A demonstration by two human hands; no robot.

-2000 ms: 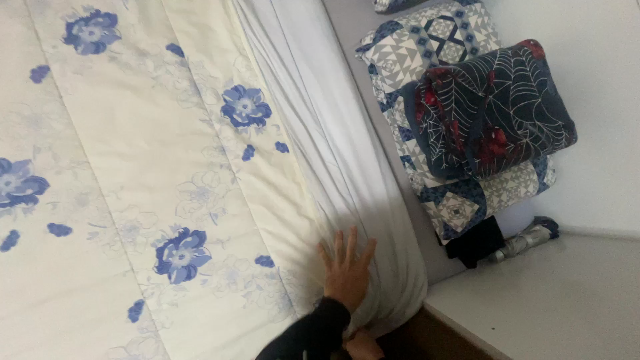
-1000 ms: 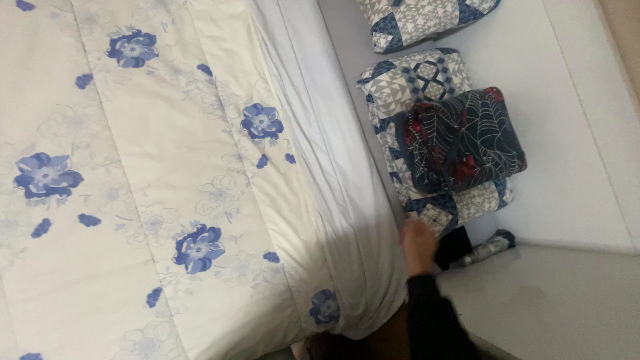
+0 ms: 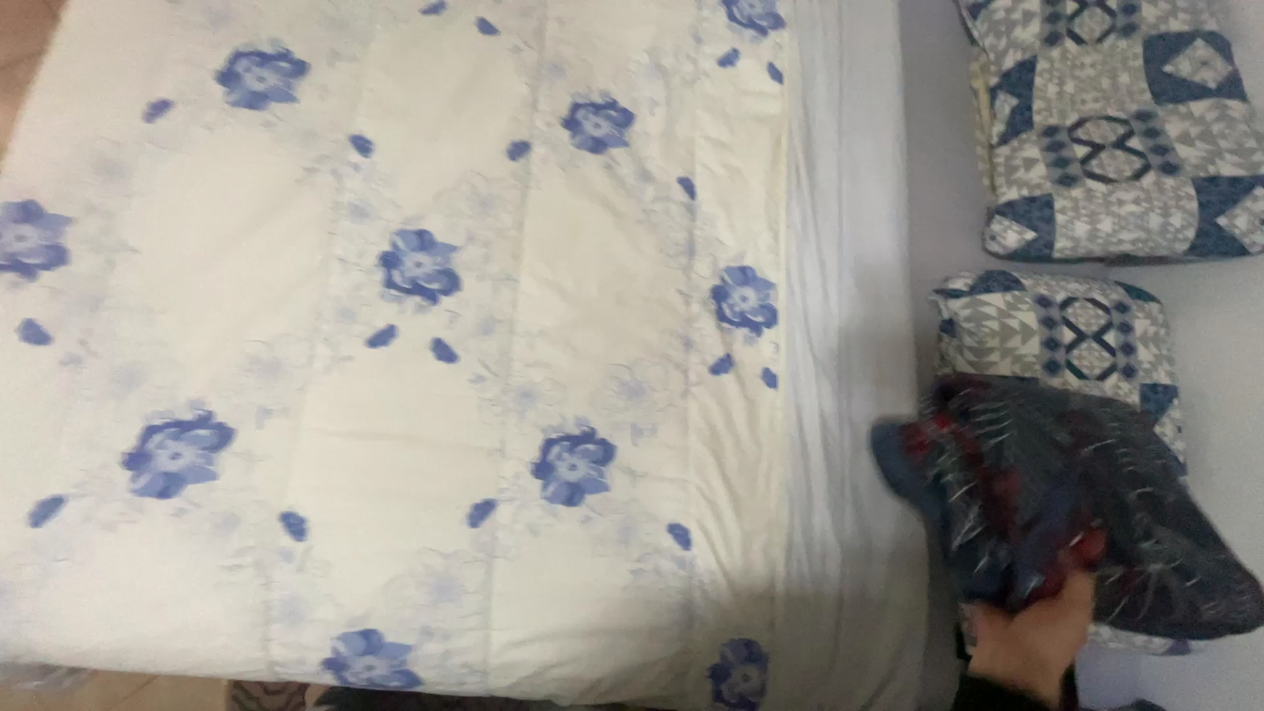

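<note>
My right hand, in a dark sleeve at the lower right, grips the near edge of a folded dark blanket with a white spider-web pattern and red patches. The blanket is blurred and tilted, over a patterned pillow in blue, grey and white. My fingers are partly hidden in its folds. My left hand is out of the picture. Left of the blanket lies a cream quilt with blue flowers, spread over a bed; white sheet fabric shows along its right side.
A second pillow of the same pattern lies at the upper right. A pale grey surface runs between the bed and the pillows. Brown floor shows at the upper left, and a dark patterned item at the bottom edge.
My right hand, earlier by the lower pillow's near edge, now holds the spider-web blanket, which has shifted and tilted. The hand spread on the sheet two seconds ago is gone. The view has moved.
</note>
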